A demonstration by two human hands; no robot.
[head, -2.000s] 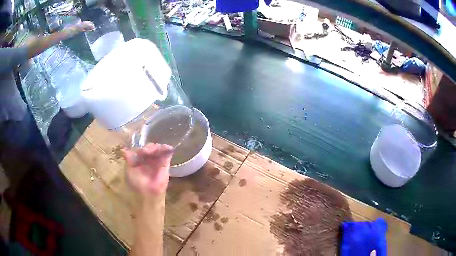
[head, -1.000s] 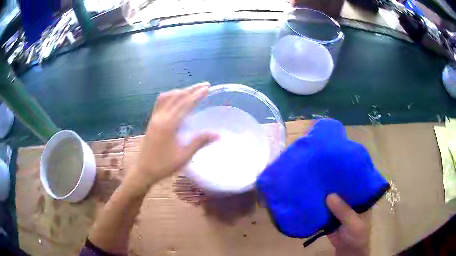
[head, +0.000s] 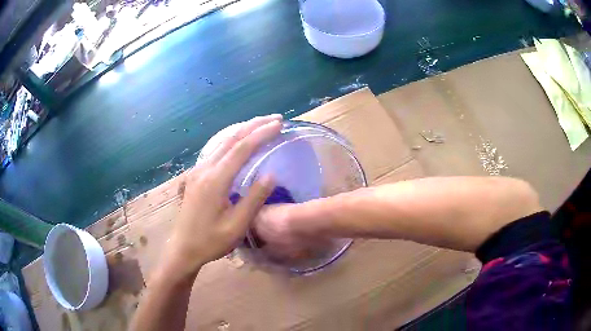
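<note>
A clear container with a white base (head: 304, 161) lies tilted on the cardboard, its open rim towards me. My left hand (head: 223, 194) holds it by the rim and wall at its left side. My right hand (head: 282, 226) reaches inside the container from the right. It presses the cloth (head: 280, 195), which looks dark purple-blue through the wall, against the inside. Most of the cloth and the right fingertips are hidden.
The cardboard sheet (head: 415, 116) lies along the dark green belt (head: 207, 97). A white bowl (head: 76, 266) stands at the lower left. Another white-based container (head: 343, 26) stands on the belt. Pale yellow sheets (head: 562, 90) lie at the far right.
My right hand has moved left with the blue cloth, from beside the container to inside it. My left hand stays at the container's left side. The view has shifted and turned.
</note>
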